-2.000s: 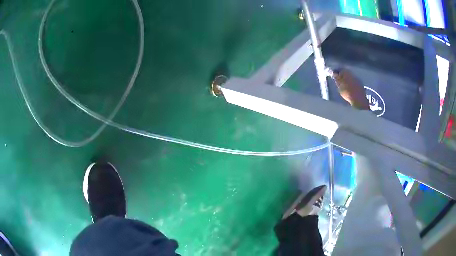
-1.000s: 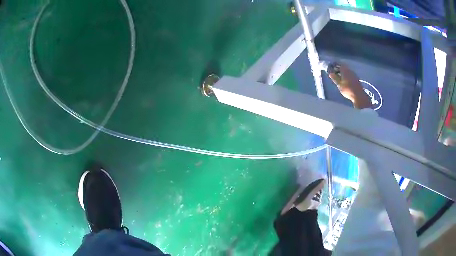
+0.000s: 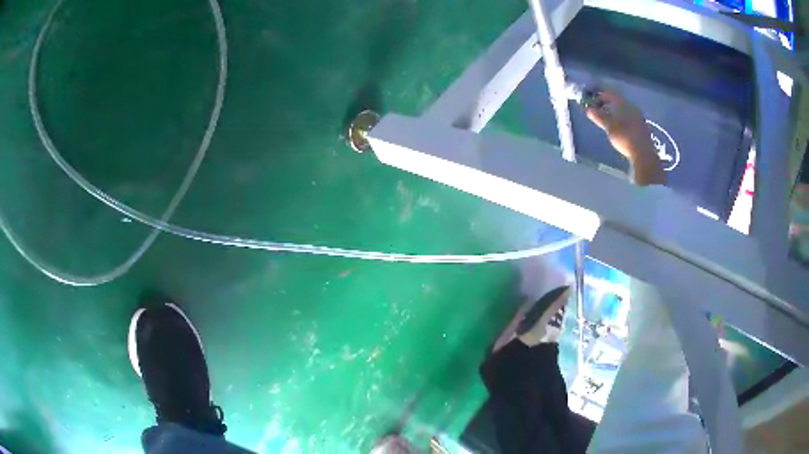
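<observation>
My right hand [image 3: 628, 131] reaches from under the grey frame. Its fingers are closed on a small fitting [image 3: 584, 96] at the side of a thin metal pipe [image 3: 557, 82]. The pipe stands by the frame and passes behind its bar. A pale sleeve [image 3: 646, 372] shows below the bar. A pale rounded shape [image 3: 390, 445] is cut off by the bottom edge. I cannot tell whether it is my left hand.
The grey frame [image 3: 483, 182] with a round brass-coloured foot [image 3: 362, 131] surrounds a dark panel [image 3: 683, 115]. A clear hose [image 3: 355, 254] loops over the green floor. A black shoe [image 3: 170, 355] is lower left; another shoe [image 3: 539, 317] and dark trouser leg are lower right.
The view has shifted slightly, so the hose loop lies farther left and the frame higher. My right hand stays at the fitting. The pale shape has appeared at the bottom edge.
</observation>
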